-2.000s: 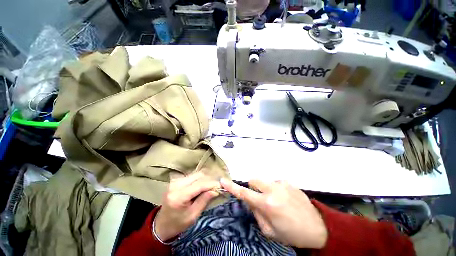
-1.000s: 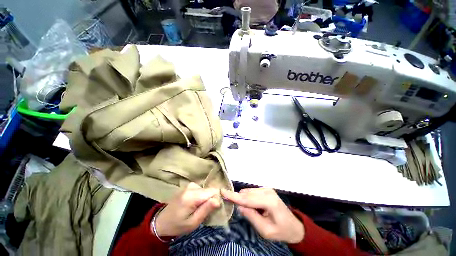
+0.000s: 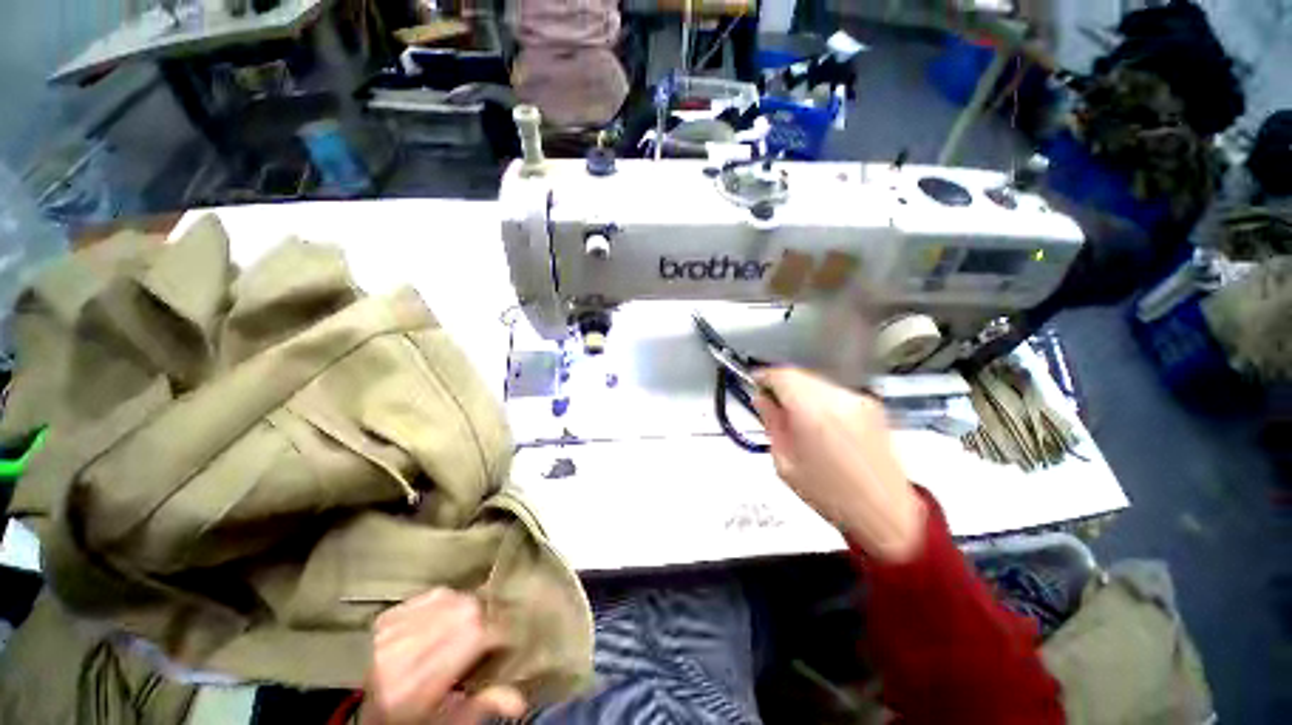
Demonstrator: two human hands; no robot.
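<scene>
The tan-khaki garment [image 3: 269, 467] lies heaped on the white table left of the machine, its near edge hanging over the front. My left hand [image 3: 439, 654] is closed on the garment's near edge, fingers curled. My right hand [image 3: 822, 436] is on the black-handled shears [image 3: 738, 411] under the machine arm, covering much of the handles. The blades point away to the upper left. The white "brother" sewing machine [image 3: 709, 241] stands behind; its needle area is left of the shears.
A bundle of narrow tan strips [image 3: 1020, 414] lies at the table's right end. A bin [image 3: 1049, 555] with cloth stands below the front edge at right. Striped cloth [image 3: 673, 644] covers my lap. A green rim [image 3: 23, 456] shows at far left. Baskets and another workplace are behind.
My right hand has left the garment edge and moved up and right to the shears. My left hand stays on the cloth. The view has shifted, showing more of the room at right.
</scene>
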